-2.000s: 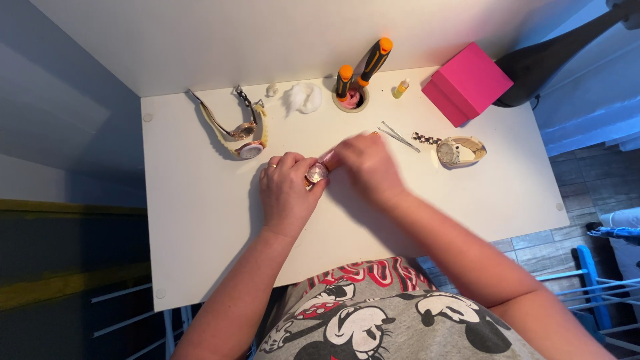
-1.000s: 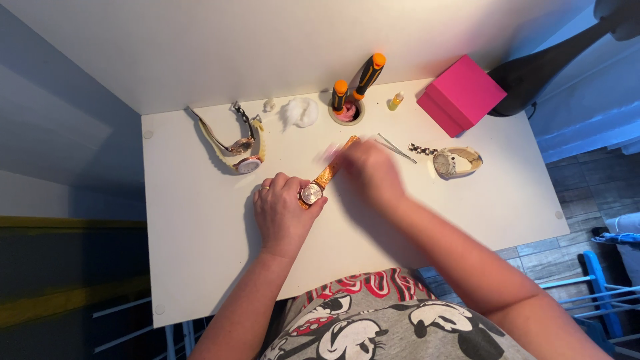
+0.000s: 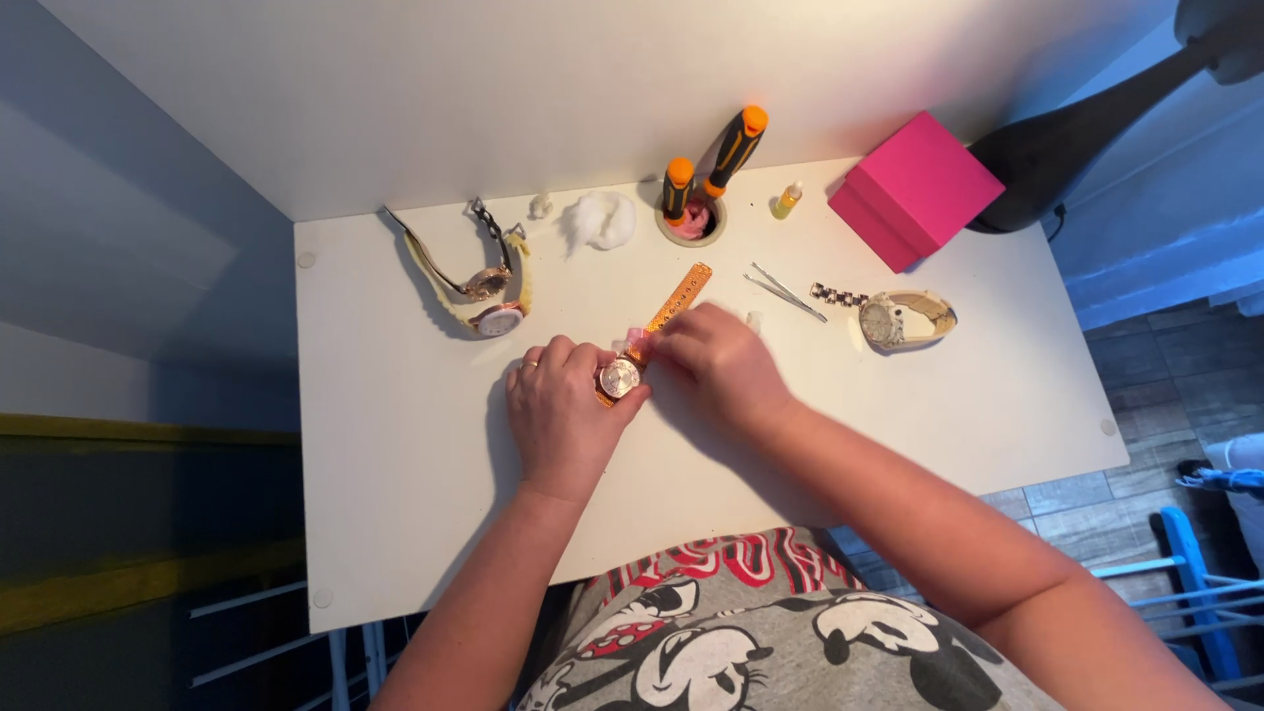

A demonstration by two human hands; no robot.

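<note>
A wristwatch with a round pale dial (image 3: 620,377) lies near the middle of the white table, its orange-brown perforated strap (image 3: 681,294) stretching up and to the right. My left hand (image 3: 571,413) grips the watch case between thumb and fingers. At the strap, just above the case, my right hand (image 3: 726,363) pinches a small pink cloth (image 3: 637,344) against it; the fingertips are partly hidden. To the right of the strap lie metal tweezers (image 3: 787,293). Two watches, one with a white dial (image 3: 499,319) and one with a dark strap (image 3: 492,225), stand at the left.
Along the back are cotton wool (image 3: 602,219), a roll-shaped holder (image 3: 719,229) with two orange-and-black screwdrivers (image 3: 737,150), a small yellow bottle (image 3: 787,200) and a pink box (image 3: 918,193). More watches (image 3: 894,321) lie at the right, below a black lamp (image 3: 1066,148).
The strap, hidden two seconds ago, now shows beyond my hands. My right hand has moved down along the strap, closer to the watch case. My left hand still holds the case.
</note>
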